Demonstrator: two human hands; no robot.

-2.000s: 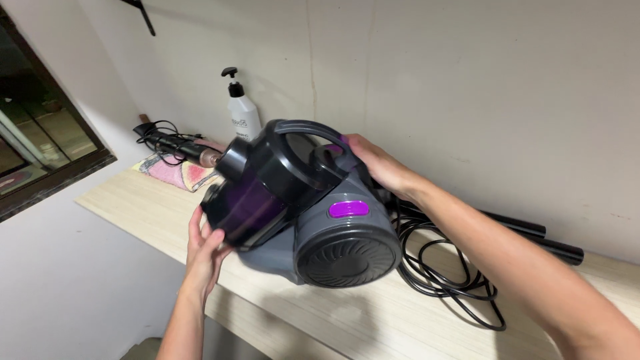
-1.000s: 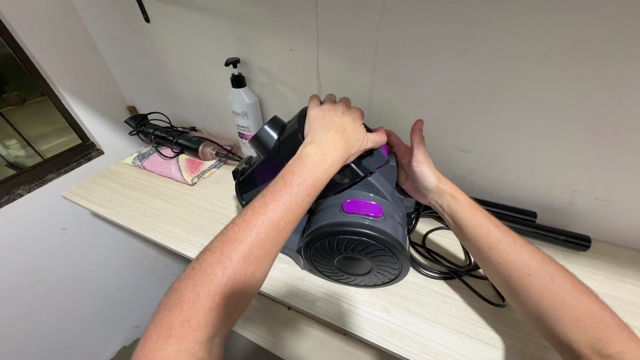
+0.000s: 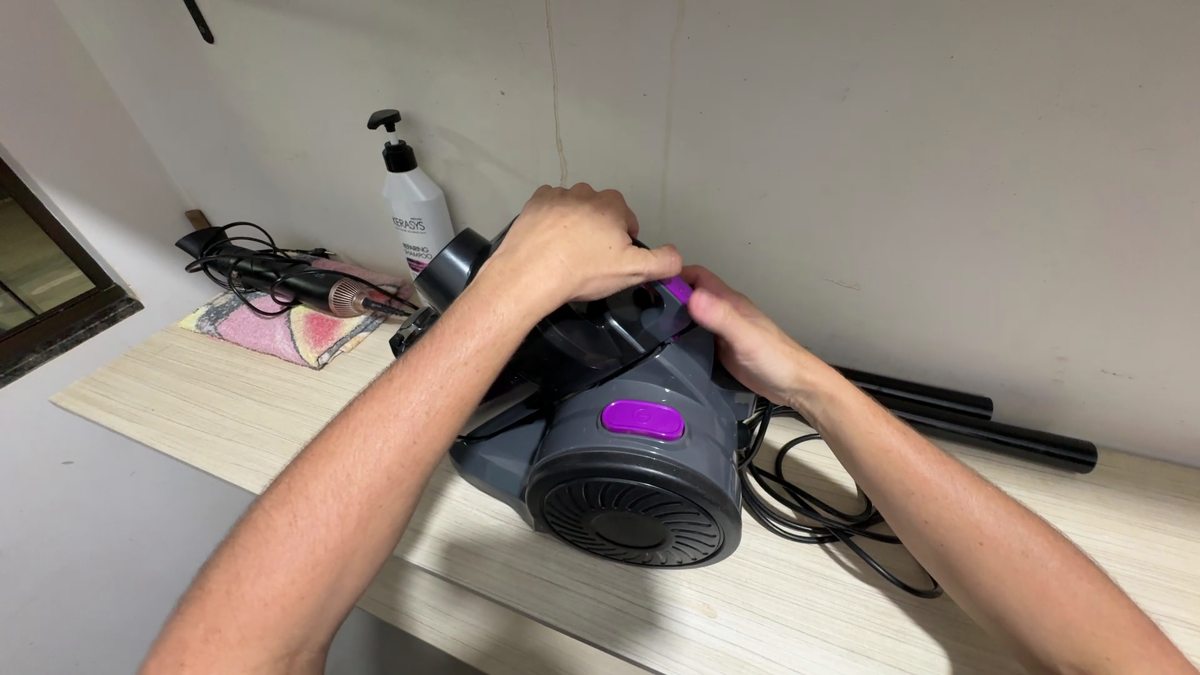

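Observation:
A black and grey canister vacuum cleaner (image 3: 637,455) rests on a pale wooden shelf, its round vent facing me and a purple button above the vent. My left hand (image 3: 577,242) grips the handle on top of its dark dust container (image 3: 591,347), knuckles up; most of the handle is hidden under the fingers. At the right side of the handle, the thumb of my right hand (image 3: 745,333) lies by a purple tab (image 3: 677,289). The right fingers are partly hidden behind the machine.
A coiled black power cord (image 3: 816,506) and two black tubes (image 3: 1012,436) lie to the right. At the left, a hair styling tool (image 3: 281,277) with a tangled cord rests on a patterned cloth (image 3: 272,333), near a white pump shampoo bottle (image 3: 412,211). The wall (image 3: 891,187) stands behind.
My left hand has moved from the left side of the dust container to the handle on top. The vacuum cleaner, tilted two seconds ago, now sits lower on the shelf.

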